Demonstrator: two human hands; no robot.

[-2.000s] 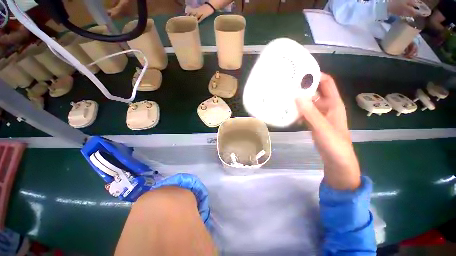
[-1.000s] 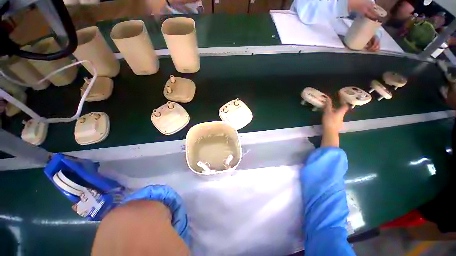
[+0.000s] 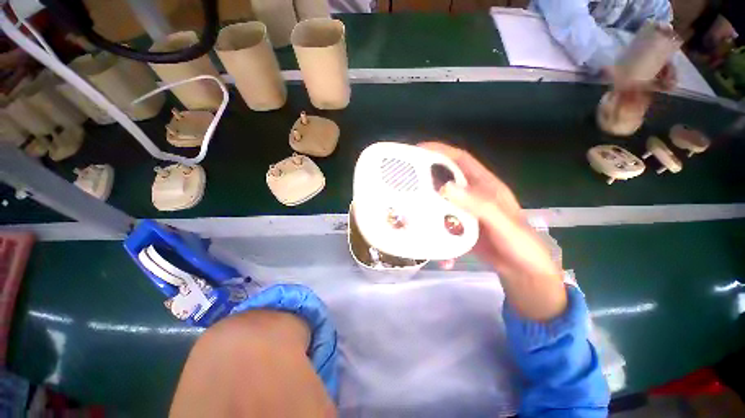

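Note:
A cream end cap (image 3: 415, 192) with a slotted grille, a dark round opening and two reddish metallic round parts is held in my right hand (image 3: 498, 220), thumb on its face. It is tilted over the mouth of a beige housing (image 3: 390, 270), covering most of it. The housing stands upright at the belt's near edge; whether cap and rim touch is unclear. At lower left, a blue sleeve (image 3: 325, 326) and bare skin of my left arm (image 3: 245, 367) are large and close; no left fingers can be made out.
A blue tape dispenser (image 3: 184, 273) stands left of the whitish sheet (image 3: 417, 343). End caps (image 3: 296, 180) and upright housings (image 3: 321, 65) line the belt side, with more caps (image 3: 617, 163) at right. A white cable (image 3: 106, 90) hangs at left. A person's blue sleeve (image 3: 576, 37) is at back right.
My right hand has moved from the caps at right to above the housing and now holds a cap. One cap fewer shows at right. The whole view has shifted; the left arm remains at lower left.

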